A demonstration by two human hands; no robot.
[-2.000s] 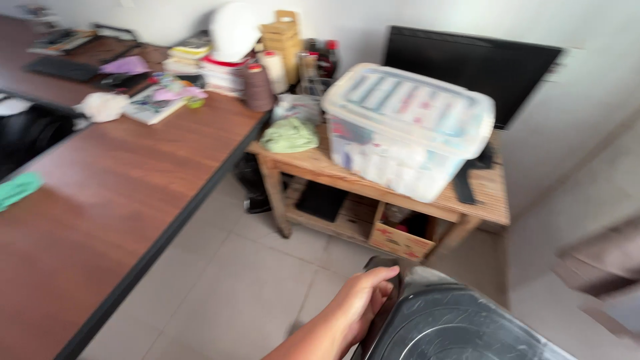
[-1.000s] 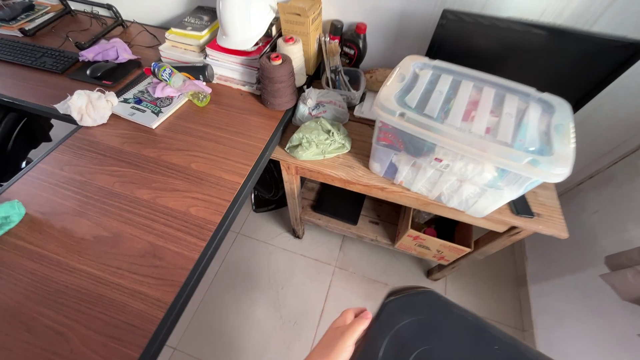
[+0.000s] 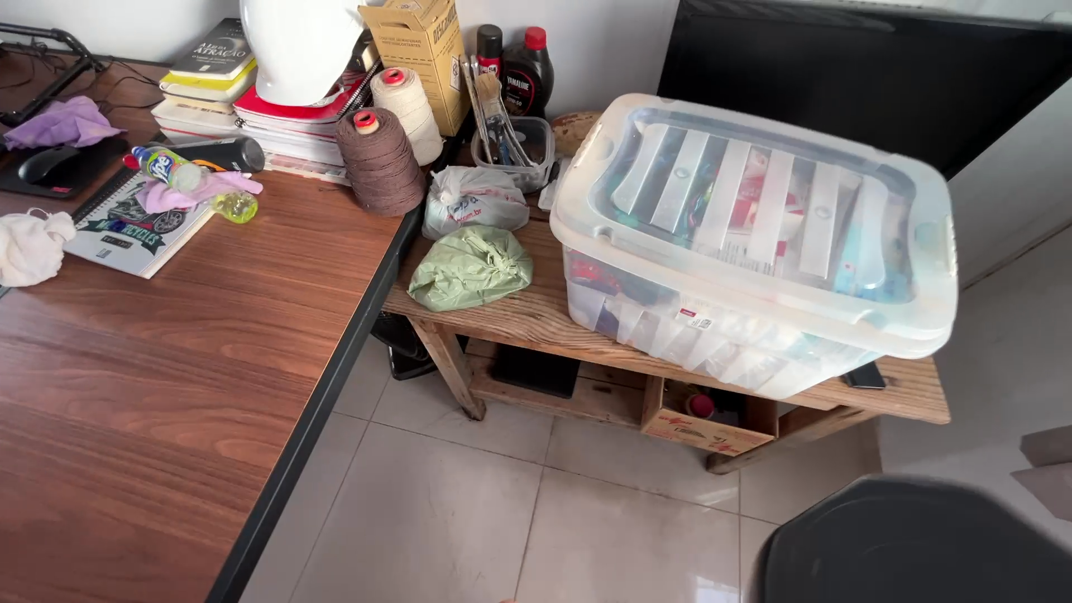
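Note:
Neither of my hands can be made out; only a tiny skin-coloured sliver shows at the bottom edge, too little to tell which hand. Closest to that edge, at the lower right, is a black chair seat or stool top (image 3: 913,544). Beyond it a lidded clear plastic storage box (image 3: 754,293), full of packets, stands on a wooden bench (image 3: 536,322). Left of the box lie a tied green plastic bag (image 3: 471,268) and a tied white plastic bag (image 3: 473,201). A brown thread cone (image 3: 381,163) and a cream thread cone (image 3: 410,113) stand on the brown desk (image 3: 184,402).
A white hard hat (image 3: 297,50) rests on notebooks. A spray bottle (image 3: 180,172) lies by a spiral notebook (image 3: 138,222). A black flat screen (image 3: 837,84) stands behind the box. A cardboard box (image 3: 708,427) sits on the bench's lower shelf. Tiled floor (image 3: 435,502) shows between desk and chair.
The hand that was at the black chair or stool has dropped almost wholly out of view. The black top now sits further to the right in the picture.

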